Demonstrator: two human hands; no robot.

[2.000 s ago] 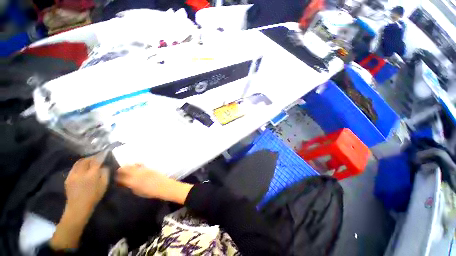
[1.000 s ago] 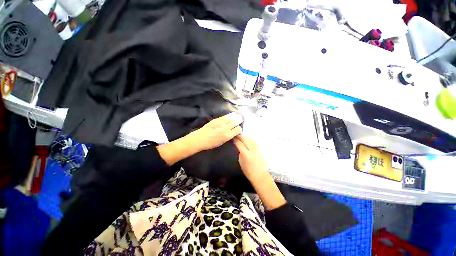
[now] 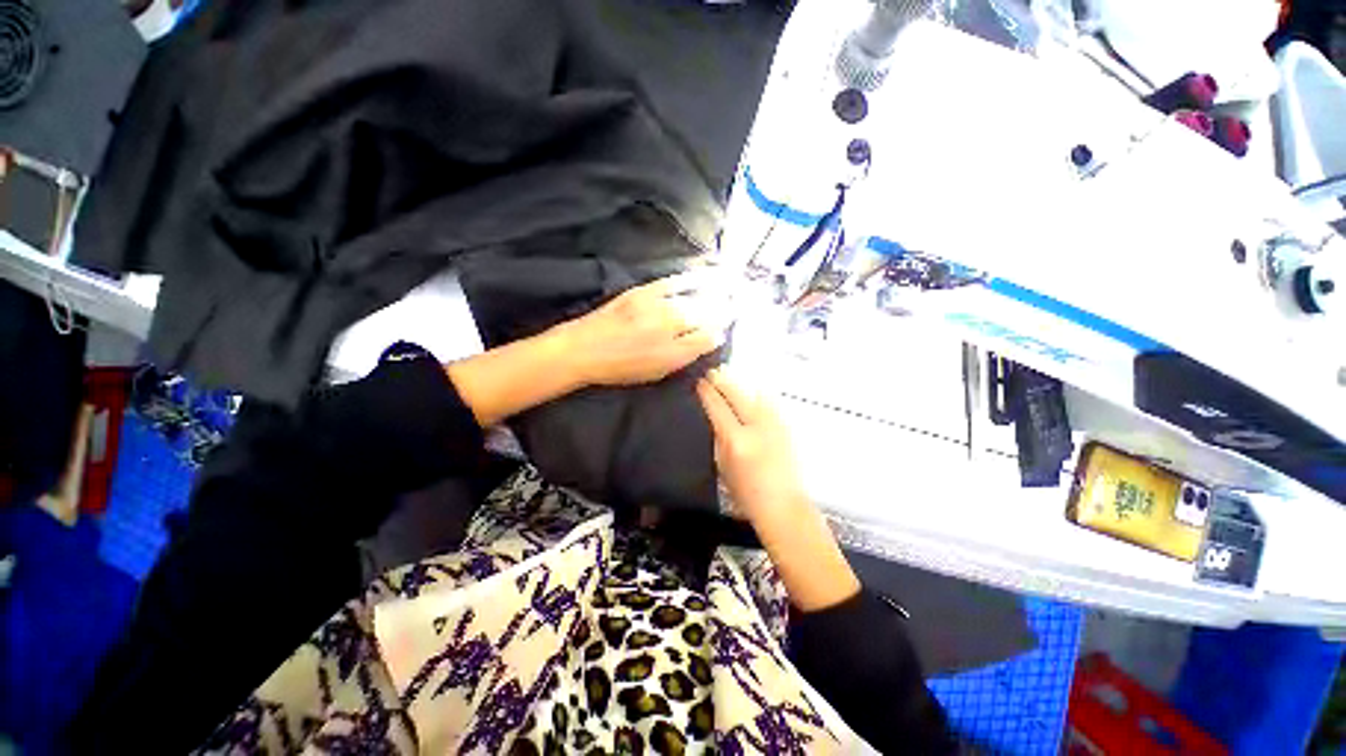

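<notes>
The dark grey-black garment piece (image 3: 399, 163) covers the table left of the sewing machine and hangs down to my lap. My left hand (image 3: 650, 334) lies on the cloth, its fingertips near the needle area, overexposed there. My right hand (image 3: 750, 428) is just below it, fingertips at the cloth's right edge. The cloth passes under and between the two hands. The white sewing machine (image 3: 1004, 177) with a blue stripe stands to the right. Its presser foot and needle area (image 3: 805, 303) is just right of my left fingertips; details there are blurred.
A yellow phone (image 3: 1137, 502) lies on the white machine table (image 3: 915, 532) at the right, beside a small dark box (image 3: 1231, 539). A black tool (image 3: 1039, 428) and thin metal sticks (image 3: 970, 396) lie left of it. Blue crates (image 3: 1019, 679) are below. A person's arm (image 3: 67, 480) shows far left.
The view swung from the machine's right side to the work, then moved closer. Since one second ago my left hand still lies on the cloth; my right hand stays at the edge, slightly lower and more apart.
</notes>
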